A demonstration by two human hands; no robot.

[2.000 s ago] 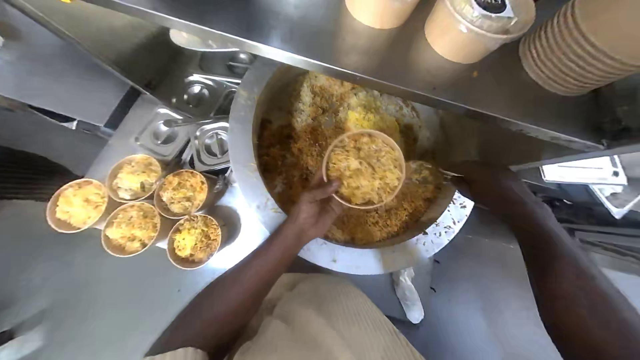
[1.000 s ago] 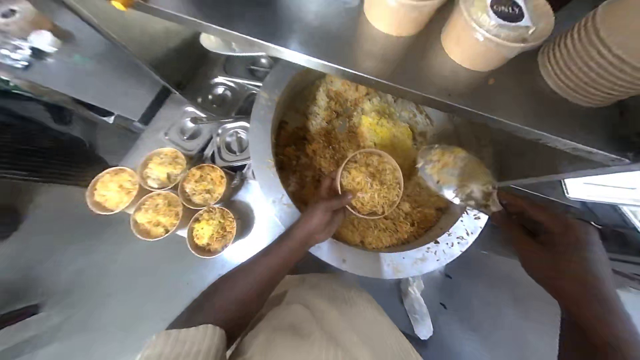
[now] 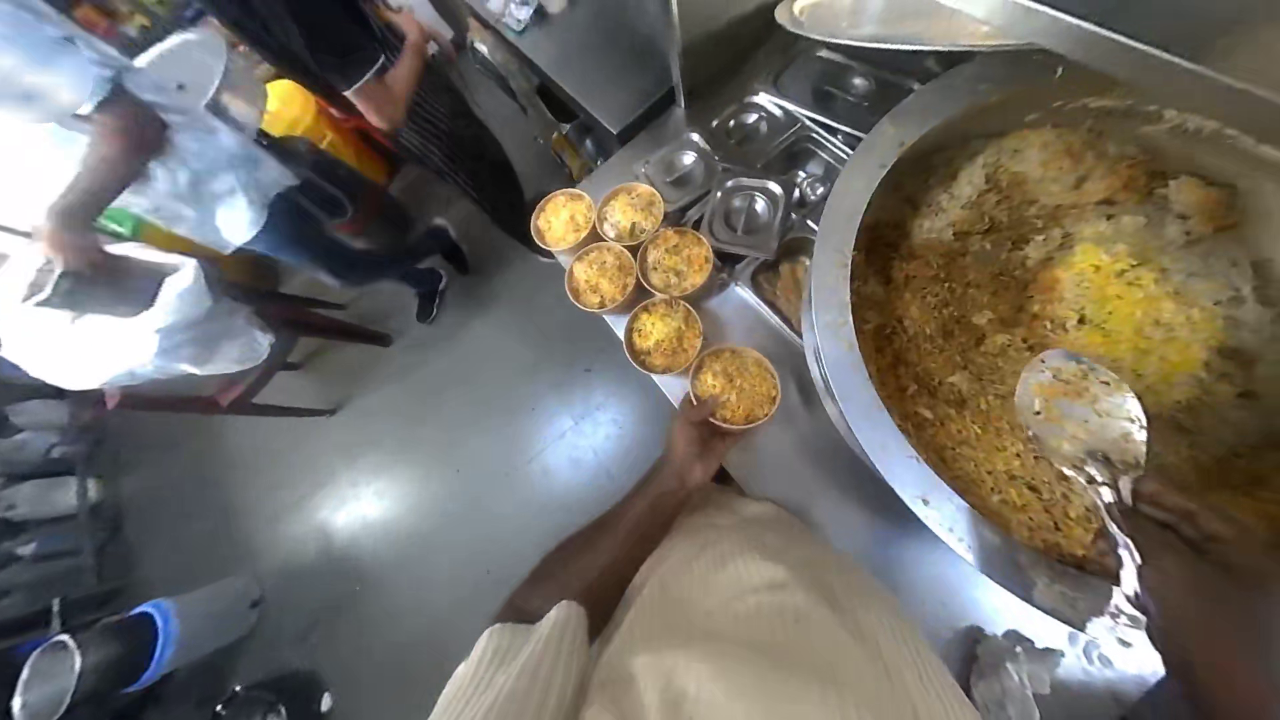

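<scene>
My left hand (image 3: 697, 440) grips a paper bowl of rice (image 3: 735, 387) at the steel counter's edge, beside several other filled paper bowls (image 3: 663, 336). At the right, my right hand (image 3: 1190, 560), blurred, holds a large metal serving spoon (image 3: 1082, 412) with grains of rice stuck to it. The spoon is over a big round metal pot (image 3: 850, 330) of spiced rice (image 3: 950, 400), which has a bright yellow patch and paler rice toward the back.
Lidded steel containers (image 3: 745, 216) stand between the bowls and the pot. A crumpled plastic bag (image 3: 1010, 675) lies by the pot's near rim. Beyond the counter are a person in light clothes (image 3: 190, 150), a person in dark clothes (image 3: 400, 90) and a dark red chair (image 3: 260, 385).
My left hand has moved from over the pot to the counter bowls, still holding its filled bowl. The view has swung far to the left. The spoon remains in my right hand.
</scene>
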